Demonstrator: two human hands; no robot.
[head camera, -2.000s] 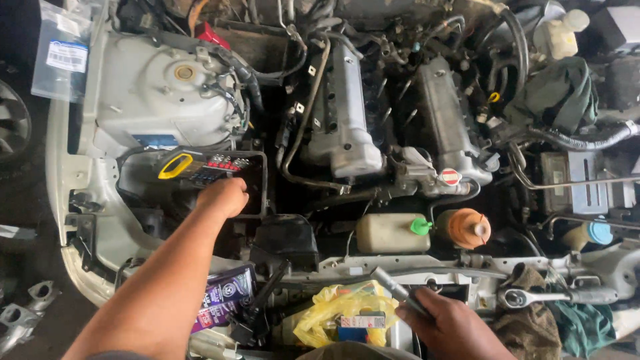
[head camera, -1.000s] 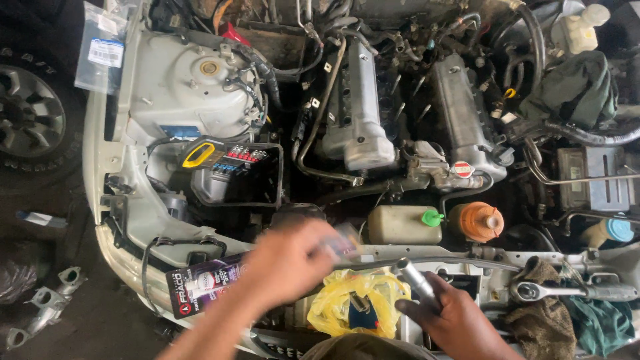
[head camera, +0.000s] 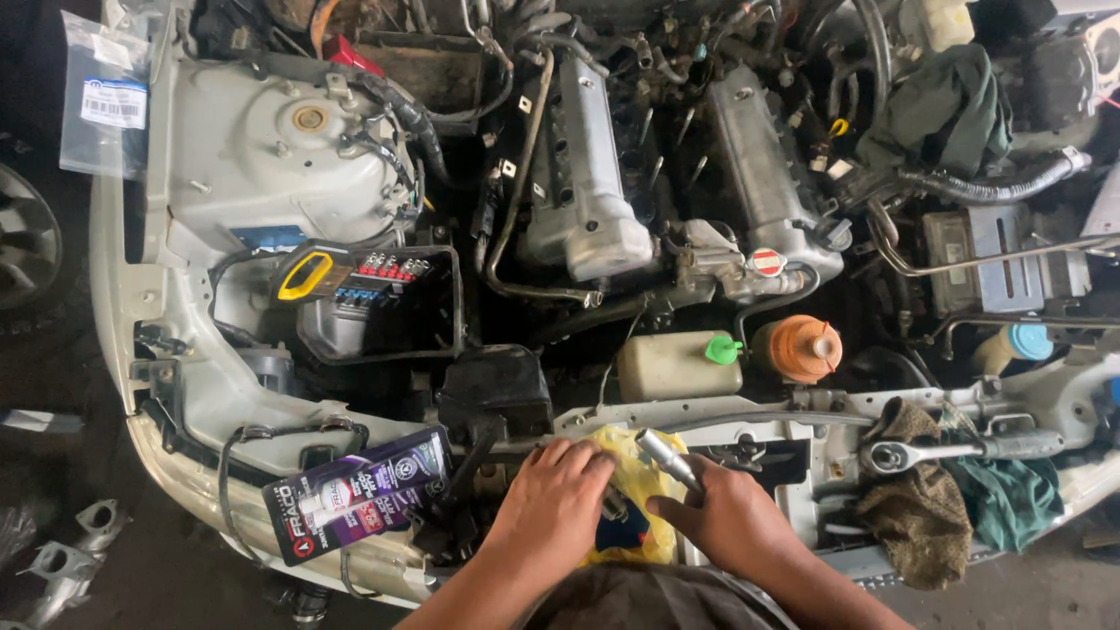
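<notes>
Low in the middle of the head view, my left hand (head camera: 560, 494) rests at the left side of a yellow plastic bag (head camera: 661, 525), its fingers curled down; whether it holds anything is hidden. A metal fitting and a dark blue item show inside the open bag. My right hand (head camera: 735, 516), at the bag's right side, grips a metal socket tool (head camera: 669, 458) that points up and left. A socket set in a black and yellow holder (head camera: 350, 280) lies at the left of the engine bay. On the front right edge lies a ratchet (head camera: 927, 451) over cloths.
Sealant in a purple blister pack (head camera: 359, 494) lies on the front left edge. Behind the bag are a reservoir with a green cap (head camera: 678, 366) and an orange-topped container (head camera: 801, 347). Two valve covers (head camera: 599, 175) stand at the centre. A brown rag (head camera: 919, 525) hangs at the front right.
My left hand has moved from the socket set, right and toward me, to the yellow bag. My right hand has kept the metal tool beside the bag.
</notes>
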